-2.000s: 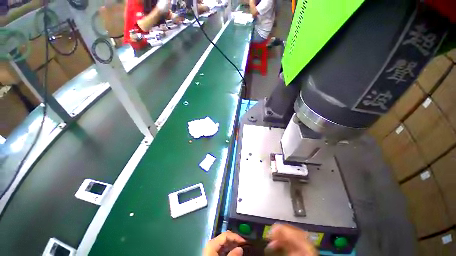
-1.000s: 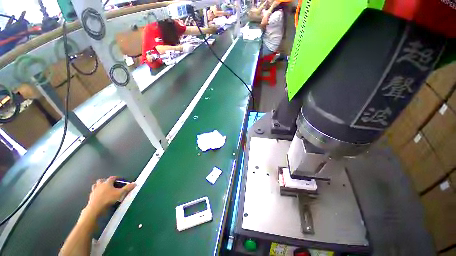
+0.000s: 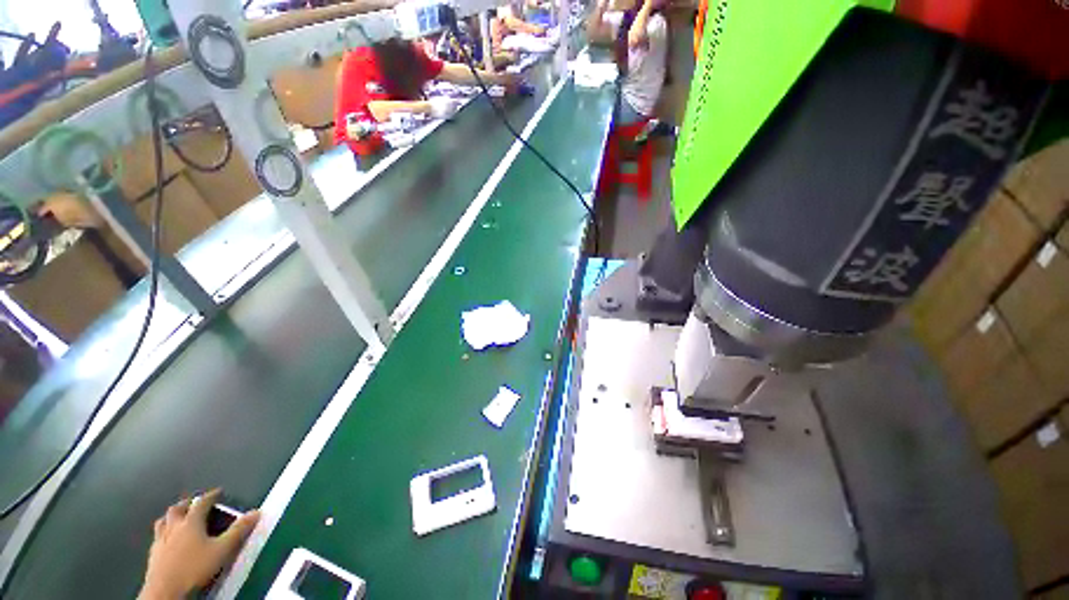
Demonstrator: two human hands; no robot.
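Note:
My left hand is at the lower left, over the left belt beside the white rail. Its thumb and fingers are closed around a white housing with a dark window, mostly covered by the hand. One white housing lies on the green belt, cut off by the bottom edge. Another white housing lies to its right, near the press. The metal fixture on the press plate holds a white part under the horn. My right hand is out of view.
The green belt also bears a white scrap pile and a small white square. The press plate is at right, with a green button and red button. A black cable crosses the belt; people sit farther along.
My right hand has left the view since two seconds ago. My left hand has moved down and left over the last second. A housing now shows at the bottom of the green belt.

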